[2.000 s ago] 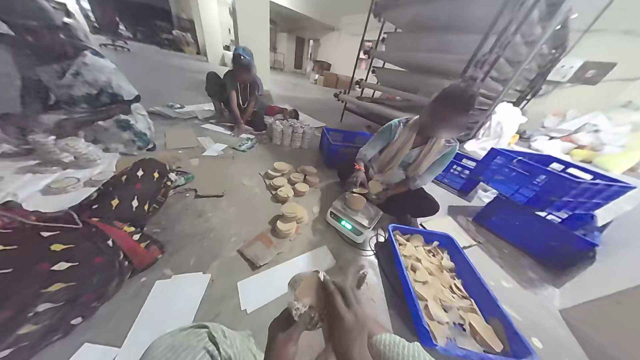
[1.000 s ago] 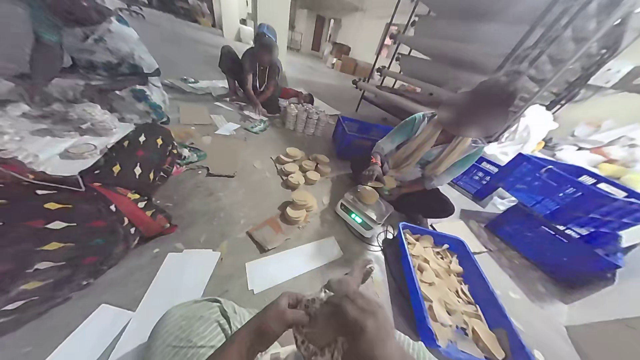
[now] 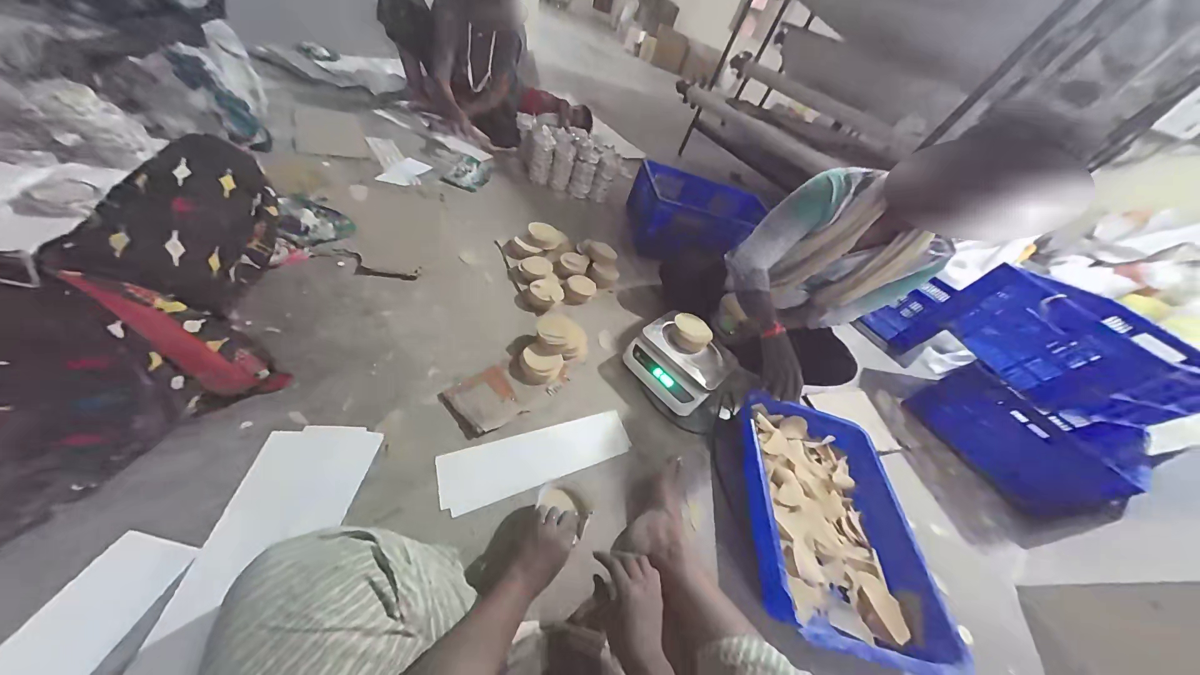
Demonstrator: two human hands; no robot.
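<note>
My left hand (image 3: 551, 544) has its fingers on the near edge of a round tan piece (image 3: 562, 502) on the floor, beside a long white strip (image 3: 532, 461). Farther right and nearer my body is my right hand (image 3: 634, 586), fingers apart and slightly bent, with nothing seen in it; its underside is hidden. My bare foot (image 3: 661, 525) is just beyond it. Small stacks of tan discs (image 3: 553, 347) stand past the strip, with more disc stacks (image 3: 562, 267) behind. A digital scale (image 3: 677, 366) carries another stack of tan discs (image 3: 693, 332).
A blue crate (image 3: 764, 525) of tan offcuts stands at my right. A co-worker (image 3: 825, 253) sits behind the scale, near blue crates (image 3: 1031, 422). White sheets (image 3: 281, 497) lie at left. Another person (image 3: 469, 75) works beyond, near wrapped stacks (image 3: 572, 164).
My hands were together over a partly hidden item; they are now apart, the left one at the round piece on the floor. The co-worker's hand has moved from beside the scale to the crate's edge.
</note>
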